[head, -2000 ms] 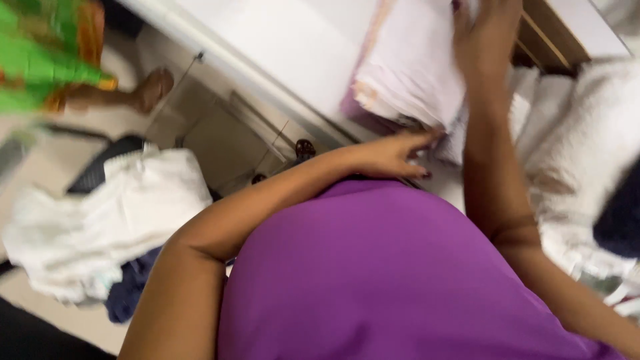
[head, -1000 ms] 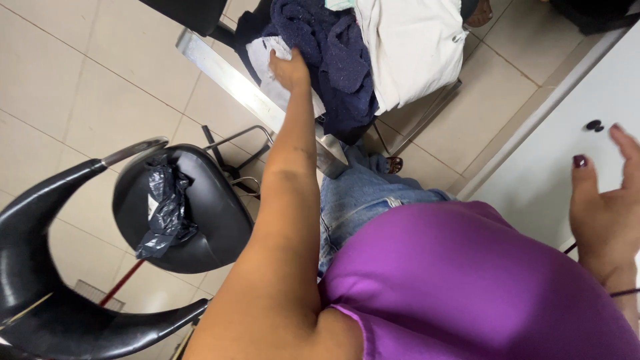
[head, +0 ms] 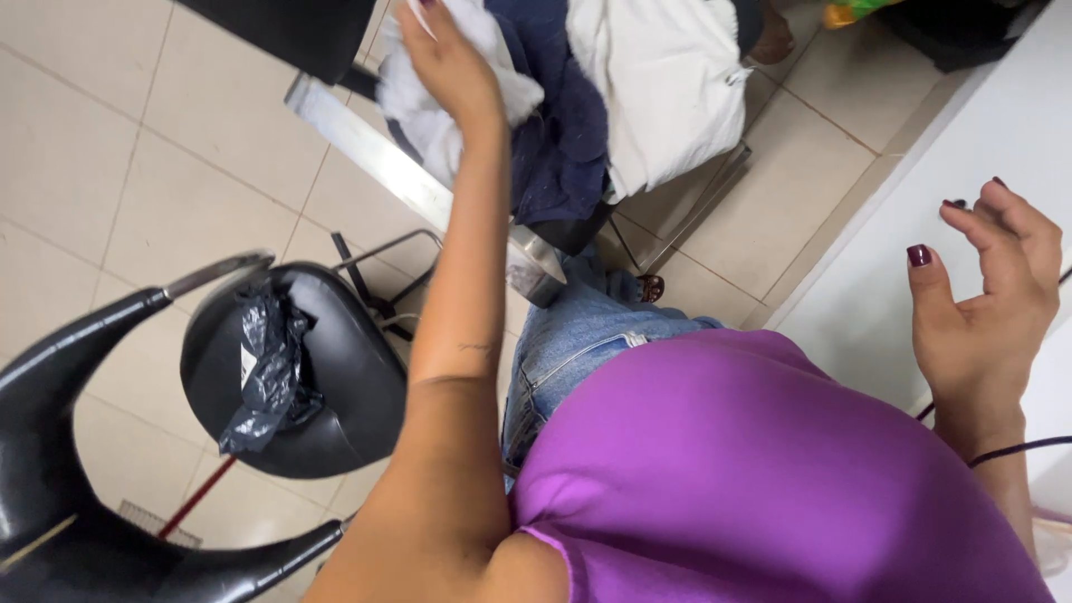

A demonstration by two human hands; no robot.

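My left hand [head: 448, 71] reaches out at the top and grips a fluffy white cloth [head: 423, 126], blurred by motion; its fingertips are partly cut off by the frame edge. Beside that cloth lies a navy blue cloth [head: 569, 142], and to its right a cream-white cloth [head: 662, 92], all heaped on a seat with a metal arm [head: 377, 159]. My right hand [head: 984, 285] is held over the white surface [head: 871, 251] at the right, fingers apart and slightly bent, with nothing in it.
A black stool seat [head: 352, 368] holds a crumpled black plastic bag [head: 272, 368]. A curved black chair [head: 42, 469] stands at the lower left, near a red rod [head: 197, 498]. Another person's foot [head: 772, 38] shows at the top, and a green item [head: 867, 10] lies at the top right.
Two seconds ago both my hands were at folded cloths on the white surface. Since one second ago, my left hand has drawn the fluffy white cloth up, and more of it shows.
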